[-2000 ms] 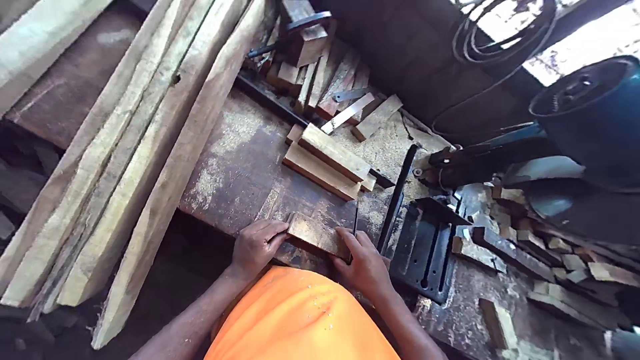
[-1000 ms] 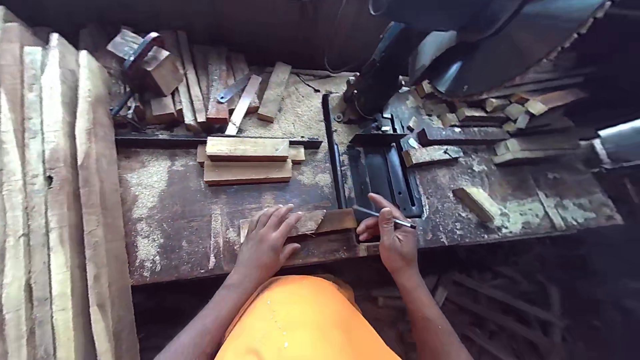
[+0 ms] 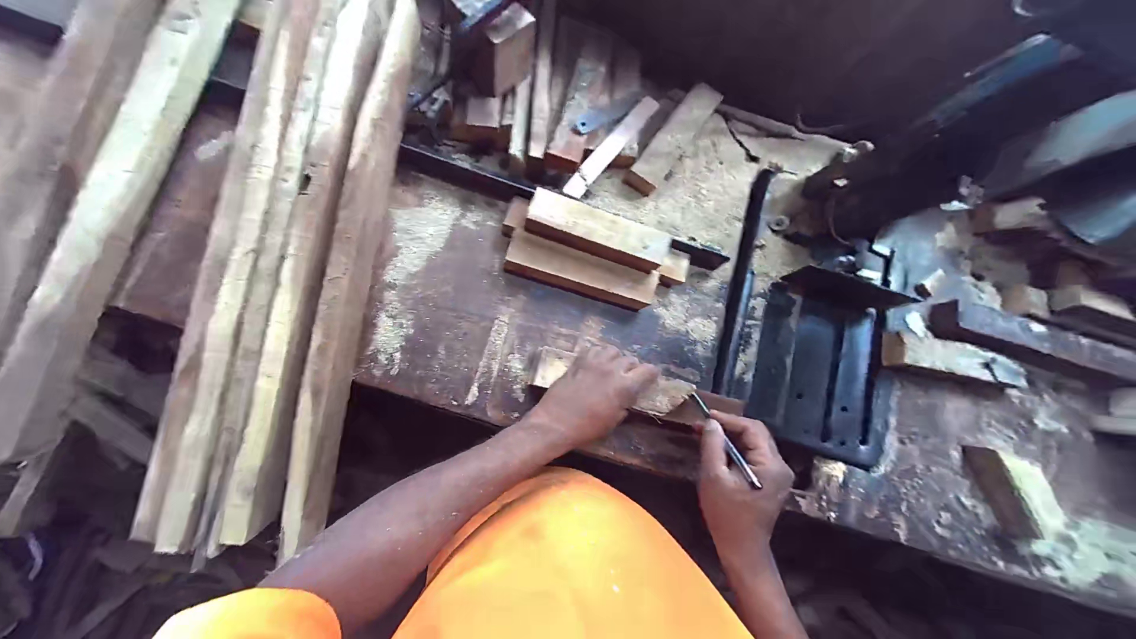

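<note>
Near the front edge of the workbench (image 3: 444, 328), my left hand (image 3: 596, 392) presses down on a short wooden block (image 3: 664, 396) with a ragged, paler end. A darker wood piece (image 3: 721, 403) shows beside that end. My right hand (image 3: 744, 470) grips a slim dark pencil or pen (image 3: 738, 460), its tip touching the wood near the ragged end. Beyond my hands, several cut wooden blocks (image 3: 596, 232) lie stacked against a black metal fence (image 3: 470, 170).
Long rough timbers (image 3: 266, 293) lie across the bench at left. A slotted black metal saw base (image 3: 816, 373) is right of my hands, with the dark saw (image 3: 1047, 169) above. Offcuts (image 3: 958, 355) lie at right; sticks (image 3: 577, 106) and sawdust lie behind the fence.
Two seconds ago both hands were on the wood; since then my right hand has taken up the pencil or pen and brought its tip to the wood. The view has turned and shifted.
</note>
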